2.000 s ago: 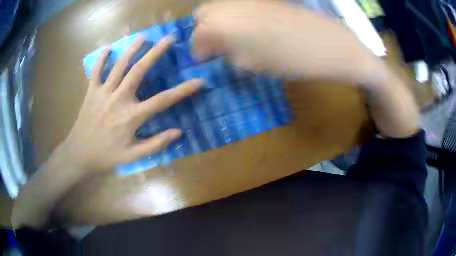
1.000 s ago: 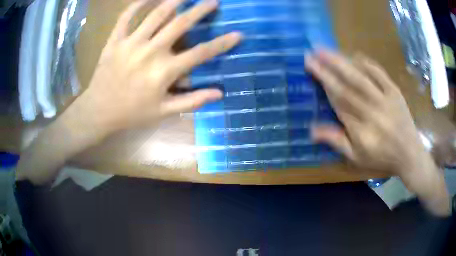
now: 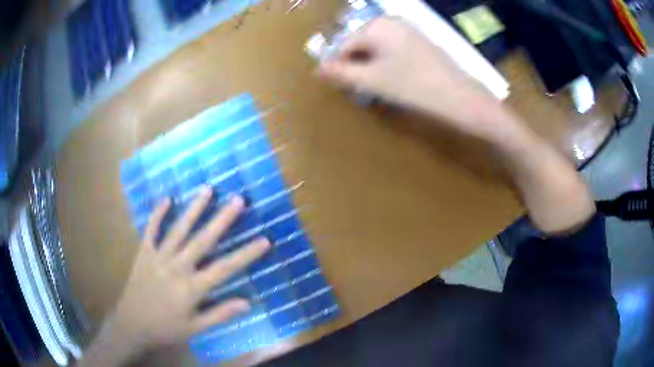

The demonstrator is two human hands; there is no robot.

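A blue solar cell panel lies flat on the brown bench top at the left of centre, crossed by silvery lines whose short ends stick out past its right edge. My left hand lies flat on the panel with its fingers spread, holding nothing. My right hand is at the top, off the panel, over the short ribbon pieces. Its fingers are bent together and slightly blurred; whether they pinch a ribbon piece cannot be told.
A white strip lies beyond my right hand, near a yellow block on a black item. White strips and long ribbons lie at left. Waiting cell pieces lie on a pale surface at far left. A black cable is at right.
My right hand has left the panel and moved up to the ribbon pieces. My left hand stays spread on the panel. The view has turned, and the panel now shows lower left and tilted.
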